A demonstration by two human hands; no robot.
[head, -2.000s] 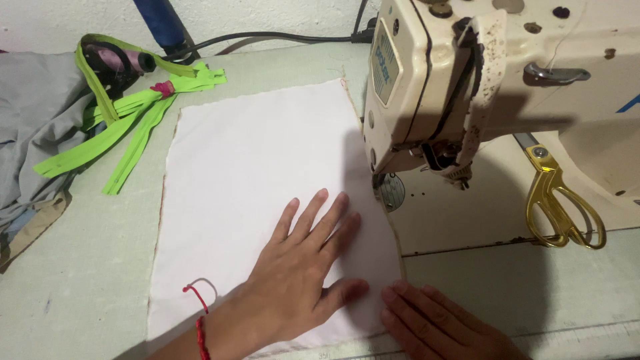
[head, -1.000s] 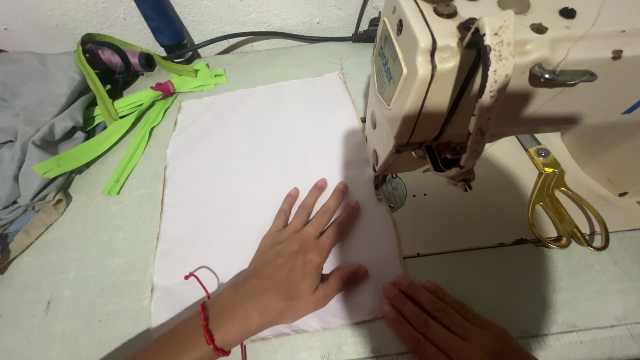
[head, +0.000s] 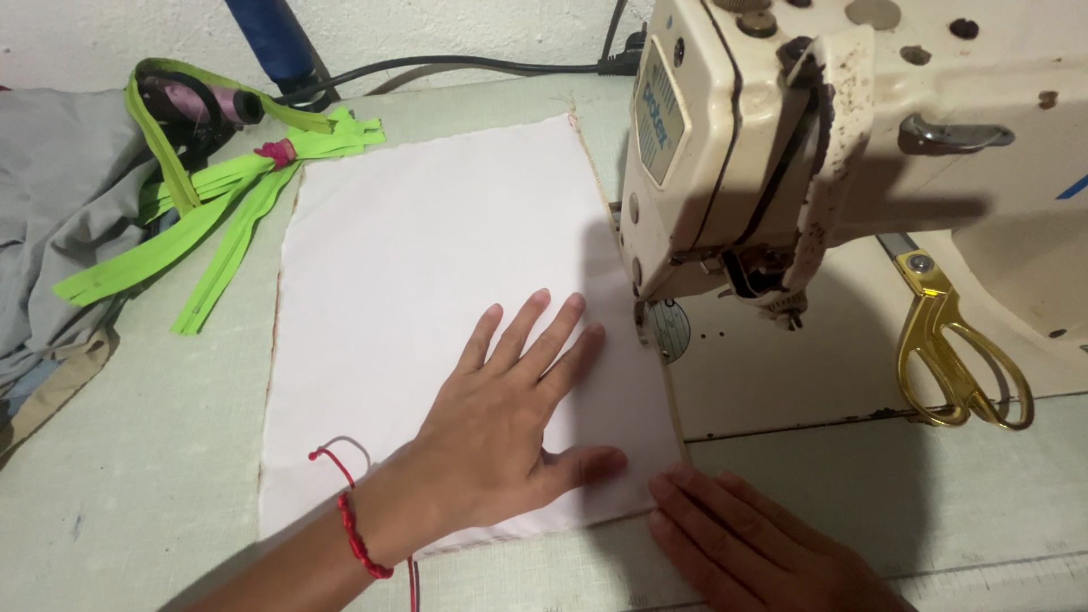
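Note:
A white fabric panel [head: 425,246] with overcast-looking edges lies flat on the table, its right edge at the sewing machine's presser foot [head: 643,323]. My left hand [head: 510,416], with a red braided bracelet [head: 359,537] at the wrist, rests palm down on the fabric with fingers spread. The fingertips of my right hand [head: 748,540] touch the panel's lower right corner; these fingers lie together. The beige sewing machine's head [head: 688,170] stands over the right edge. Its needle is hidden.
Gold-handled scissors [head: 952,357] lie on the machine bed at right. Lime green zippers [head: 229,221], bound with pink, lie at upper left near a thread spool [head: 200,104] and grey cloth [head: 59,221]. A black cable [head: 442,61] runs along the wall. A measuring scale [head: 977,578] borders the front.
The fabric panel has shifted slightly away from me, toward the wall, and my left forearm with its bracelet has moved slightly. The right hand stays by the corner.

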